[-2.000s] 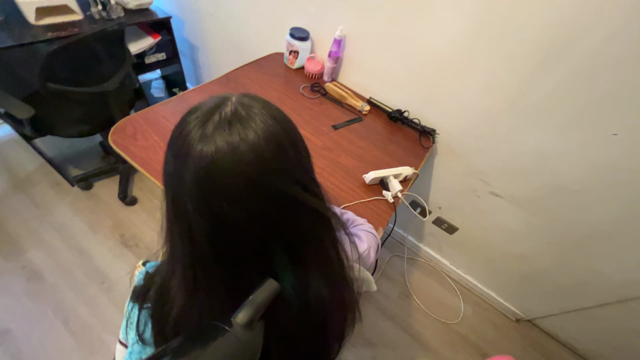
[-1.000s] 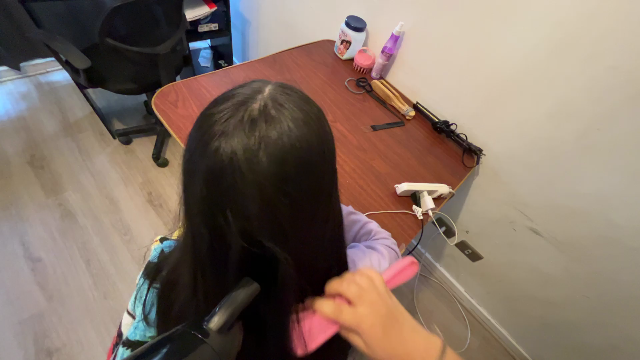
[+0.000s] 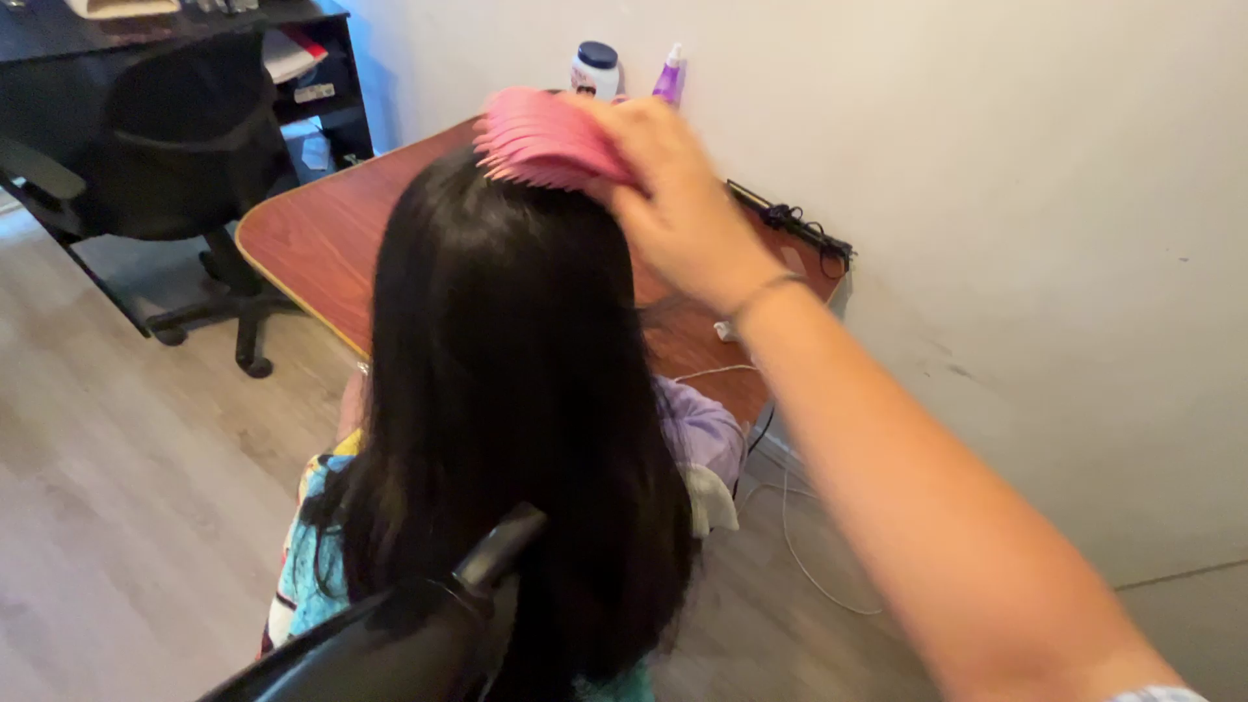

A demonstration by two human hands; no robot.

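My right hand (image 3: 673, 185) grips a pink hairbrush (image 3: 546, 141), its bristles at the crown of a seated person's head. The person faces away, with long, straight dark hair (image 3: 517, 390) hanging down the back, a lilac sleeve (image 3: 700, 429) at the right and a patterned, light-blue cloth (image 3: 317, 575) at the lower left. A black hair dryer (image 3: 390, 643) with a narrow nozzle comes in from the bottom edge and points at the lower hair. Whatever holds the dryer is out of view, and so is my left hand.
Beyond the person is a reddish wooden table (image 3: 312, 234) against the wall. On it are a white jar (image 3: 595, 70) with a dark lid, a purple bottle (image 3: 670, 76) and a hair straightener (image 3: 795, 224). White cables (image 3: 804, 565) hang at its right. A black office chair (image 3: 195, 146) stands left.
My right hand with the pink brush has gone from the lower hair up to the crown. Two seconds ago the hand was not in view.
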